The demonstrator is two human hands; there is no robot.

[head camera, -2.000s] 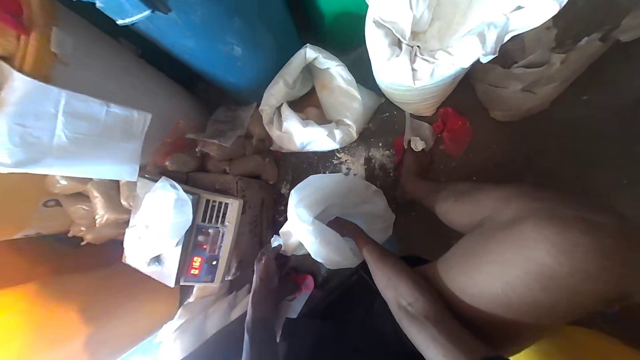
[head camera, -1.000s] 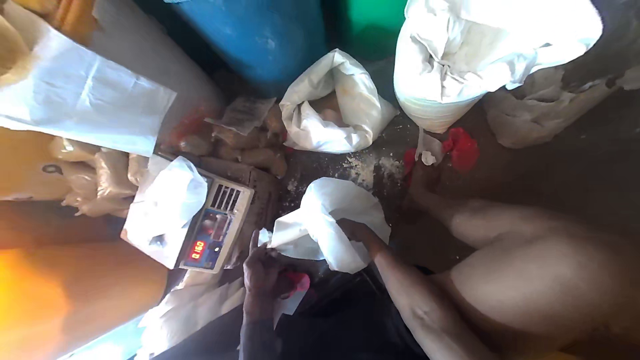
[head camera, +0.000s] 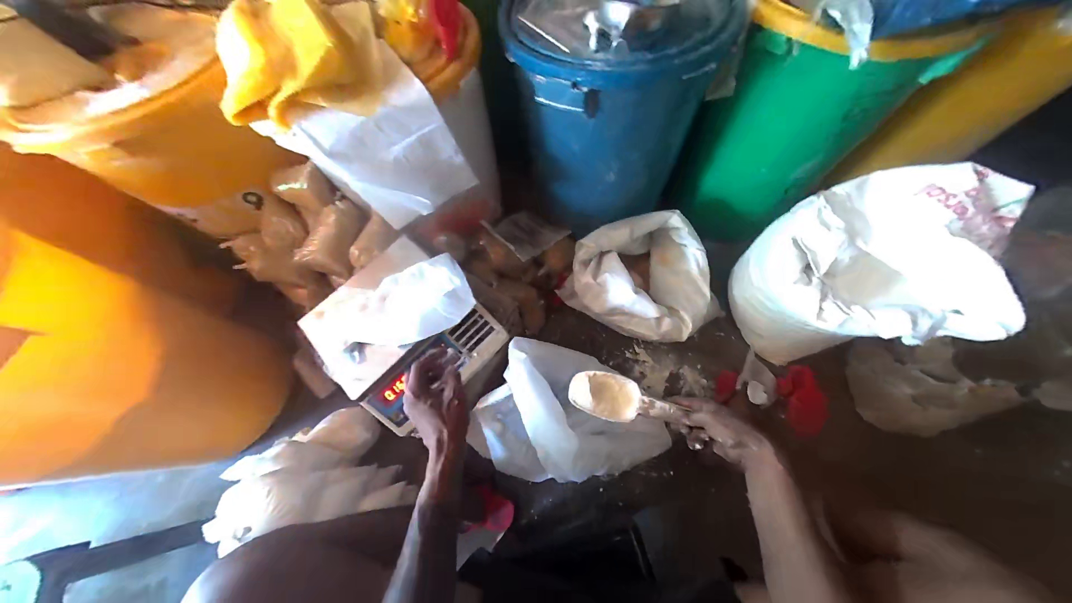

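Observation:
My right hand (head camera: 722,429) grips the handle of a scoop (head camera: 605,396) that holds pale powder. The scoop is above a white sack (head camera: 569,427) with its mouth open. My left hand (head camera: 437,398) is over the front panel of a digital scale (head camera: 481,335) with a lit red display; whether its fingers hold anything cannot be told. A translucent plastic bag (head camera: 410,301) lies on the scale's plate.
Behind stand a blue barrel (head camera: 615,126), a green barrel (head camera: 779,126) and orange barrels (head camera: 167,176). An open sack (head camera: 645,276) and a fuller white sack (head camera: 779,276) stand right of the scale. Filled bags (head camera: 331,239) lie behind it; pale bags (head camera: 318,494) lie in front.
My right hand has come out of the white sack, and the scoop with powder now shows. My left hand has moved from the sack's edge to the scale. The view has shifted to show more barrels.

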